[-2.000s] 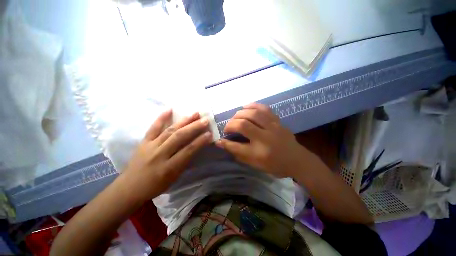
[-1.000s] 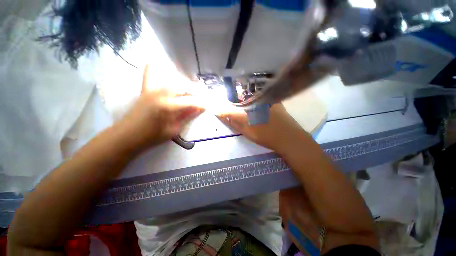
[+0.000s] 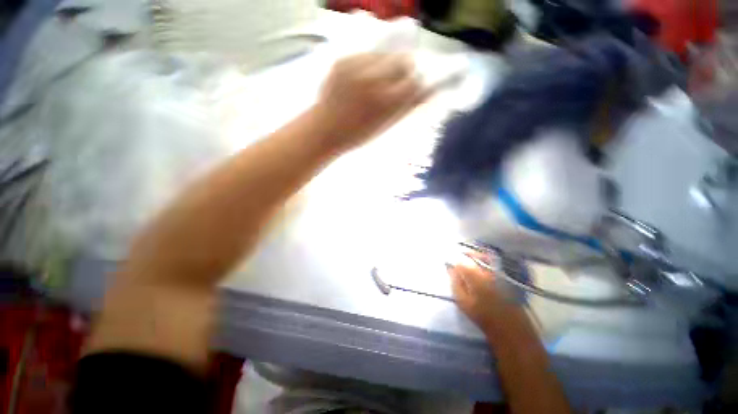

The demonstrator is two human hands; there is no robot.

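The picture is blurred. My left hand [image 3: 368,95] is stretched far out over the table, its fingers closed on the edge of a white fabric panel [image 3: 396,36] at the back. My right hand [image 3: 477,283] is at the sewing machine's needle area, partly hidden by the metal parts; what its fingers hold cannot be told. The white machine head [image 3: 550,182] with a blue stripe stands above it. The dark slide plate line [image 3: 421,293] shows left of my right hand.
A dark blue shaggy tassel [image 3: 518,113] hangs at the head's left end. A white cloth pile [image 3: 121,154] lies on the left. The grey-blue table edge [image 3: 324,331] runs in front, with red items [image 3: 40,348] below left. White cloth lies over my lap.
The view has swung left. My left hand has moved from beside the needle to the far back with the fabric. My right hand has stayed near the needle.
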